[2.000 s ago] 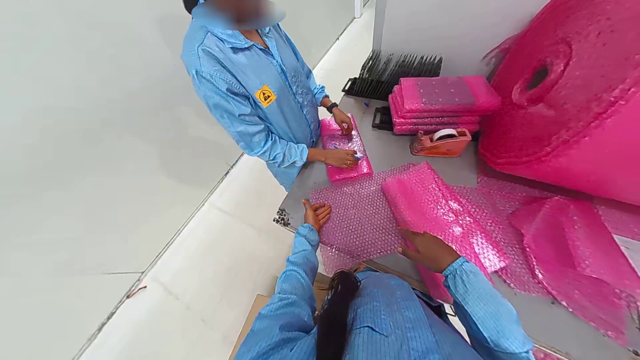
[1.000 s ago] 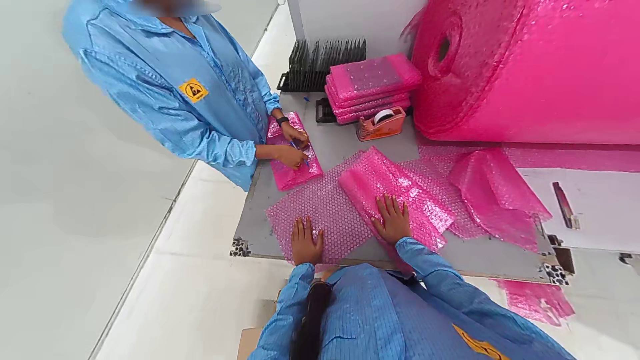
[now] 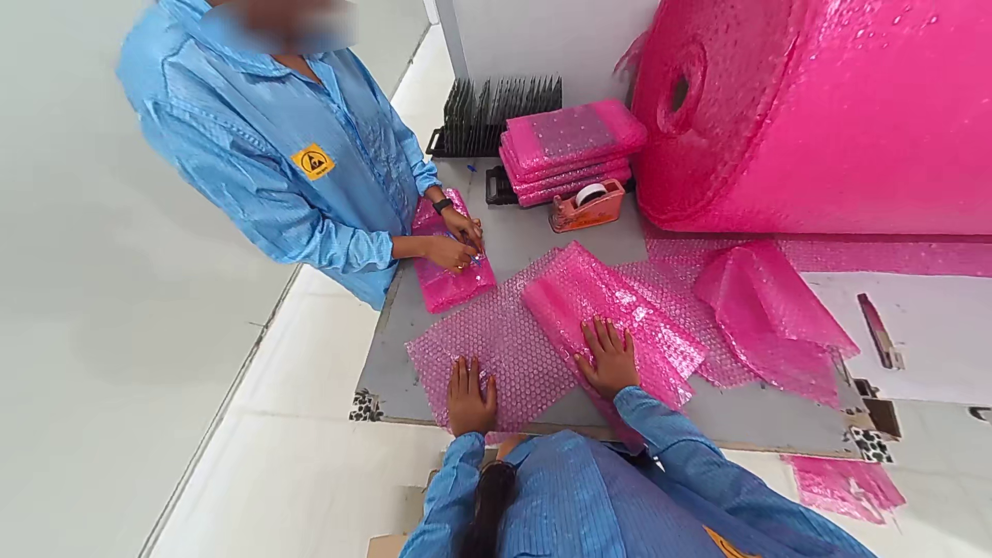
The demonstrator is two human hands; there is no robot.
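Observation:
My left hand lies flat, fingers apart, on a sheet of pink bubble wrap near the table's front edge. To its right, my right hand rests palm down on a folded, denser piece of pink bubble wrap, which lies slanting across the flat sheet. Neither hand grips anything. More loose bubble wrap lies crumpled to the right. What is inside the folded piece, if anything, cannot be seen.
A co-worker's hands work on a pink packet at left. Behind stand a tape dispenser, stacked pink packets, a black rack and a huge bubble wrap roll. A cutter knife lies at right.
Two seconds ago my right hand was at the folded piece's edge; it now lies flat on its top. My left hand has turned palm down onto the sheet. The view has shifted.

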